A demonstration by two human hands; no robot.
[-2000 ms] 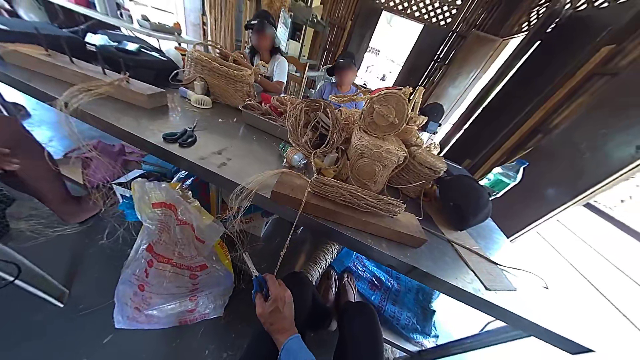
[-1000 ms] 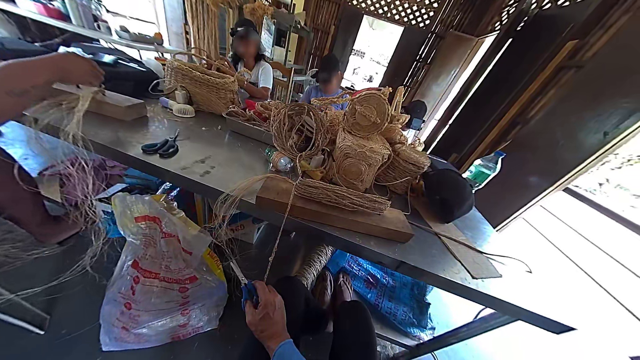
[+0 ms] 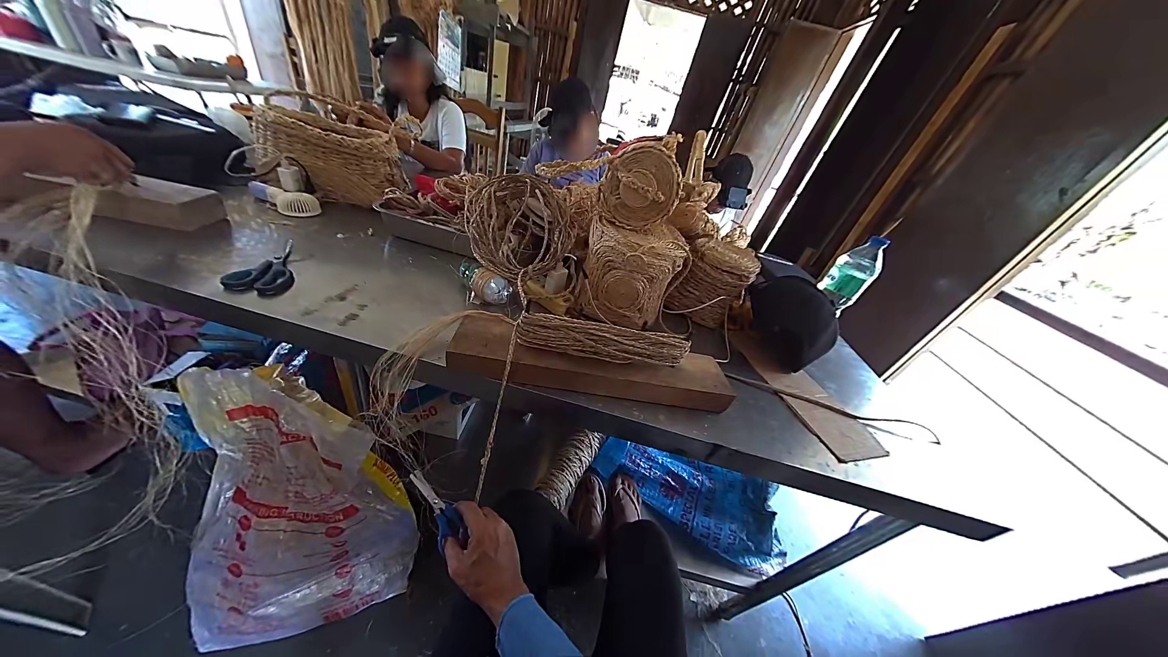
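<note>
My right hand (image 3: 486, 558), at the bottom centre, is closed around the blue handles of a pair of scissors (image 3: 438, 513), blades pointing up and left. A thin twisted fibre cord (image 3: 497, 415) runs from the table edge down to this hand; whether the fingers grip it cannot be told. The cord passes beside a bundle of coiled fibre cord (image 3: 602, 338) lying on a wooden block (image 3: 584, 370). Loose pale fibres (image 3: 397, 383) hang over the table edge, left of the cord. My left hand is not in view.
Woven baskets (image 3: 634, 265), a coil of cord (image 3: 517, 224), dark-handled scissors (image 3: 260, 276), a brush (image 3: 294, 203) and a black cap (image 3: 792, 319) lie on the metal table (image 3: 365, 301). A plastic sack (image 3: 301, 529) stands below. A co-worker's hand (image 3: 87, 157) is at the left; two people sit behind.
A co-worker's hand has come over the block at the left, where fibres now hang down. My right hand still holds the scissors in much the same place.
</note>
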